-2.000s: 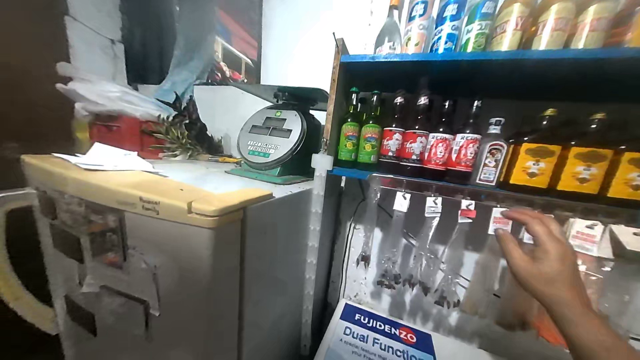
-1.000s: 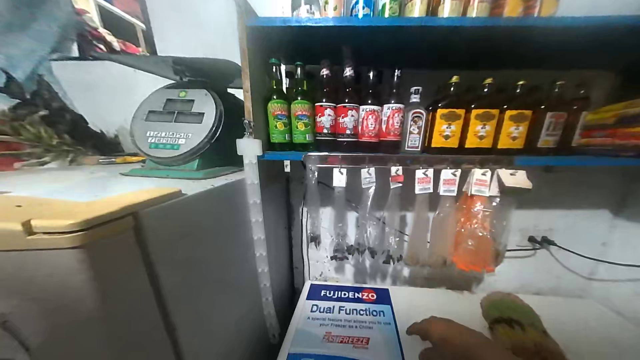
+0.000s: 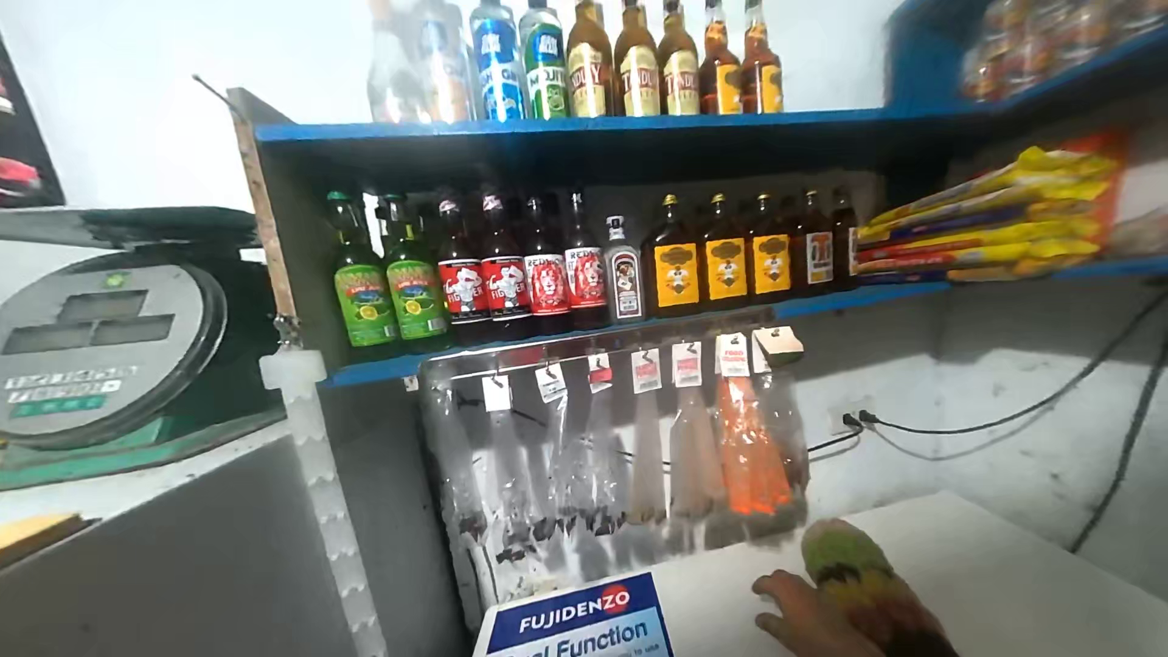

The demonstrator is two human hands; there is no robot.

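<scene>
My right hand (image 3: 808, 611) is low at the right in the head view, over the white top of a chest-like appliance (image 3: 1004, 547). Its visible fingers are apart and point left. Beside it, partly behind the hand, lies a rounded, mottled green, yellow and reddish object (image 3: 844, 552); whether they touch cannot be told. A FUJIDENZO sign (image 3: 579, 620) is left of the hand. Clear plastic bags (image 3: 557, 465) with small tags hang from a rail above, an orange one (image 3: 748, 456) nearest the hand. My left hand is out of view.
Glass bottles (image 3: 680, 265) line the blue-edged lower shelf (image 3: 383, 370), with more on the upper shelf (image 3: 319, 132). Yellow and red packets (image 3: 995, 219) lie at right. A dial scale (image 3: 100, 338) stands at left. Black cables (image 3: 995, 431) run along the right wall.
My right hand has come down from the hanging tags to the white surface. The orange bag shows more fully than two seconds ago. The view has turned right.
</scene>
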